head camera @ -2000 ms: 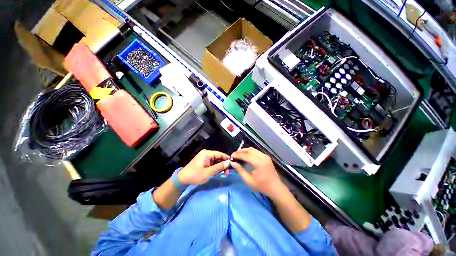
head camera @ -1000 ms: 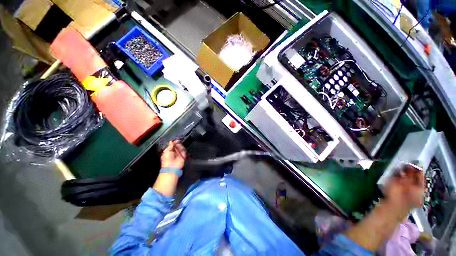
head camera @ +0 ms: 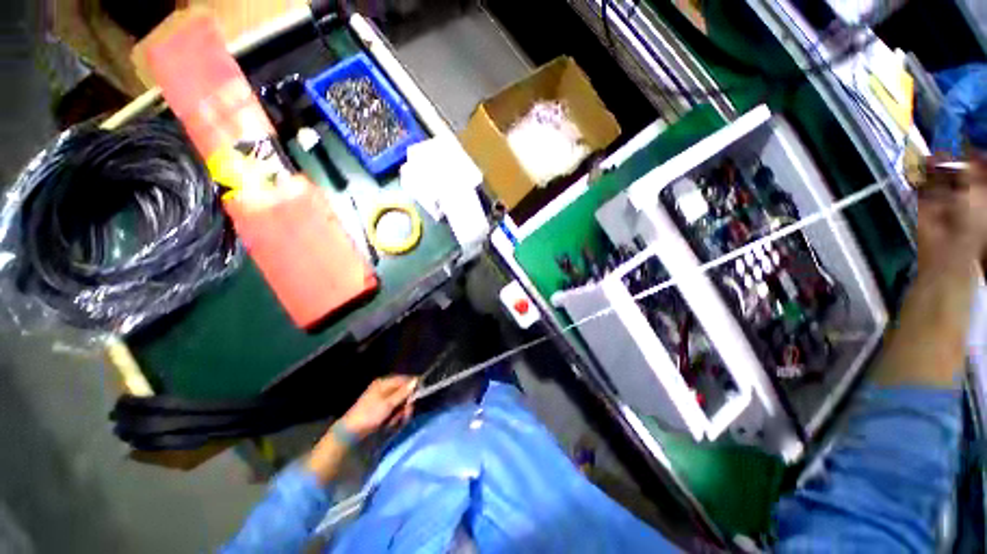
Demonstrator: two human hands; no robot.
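Observation:
A thin pale strip (head camera: 639, 294) is stretched taut between my hands, slanting up to the right across the open grey-white enclosure (head camera: 860, 254). My left hand (head camera: 381, 405) grips its lower end near my lap. My right hand (head camera: 952, 206) is at the far right edge, blurred, at the strip's upper end; its fingers are not clear. Inside the enclosure are a circuit board (head camera: 795, 314) with round whitish capacitors and loose wires. The smaller wiring compartment (head camera: 723, 414) sits on its near left side.
The left side bench (head camera: 206, 357) bears a blue bin (head camera: 366, 114), yellow tape roll (head camera: 394, 229), red-orange pouch (head camera: 298, 254) and bagged black coil (head camera: 119, 233). A cardboard box (head camera: 492, 146) stands between bench and enclosure. A black bundle (head camera: 179, 420) lies at the bench's near edge.
My hands have gone from together at my lap to far apart, the right one up to the upper right. The strip is now straight and taut over the enclosure. The view has shifted.

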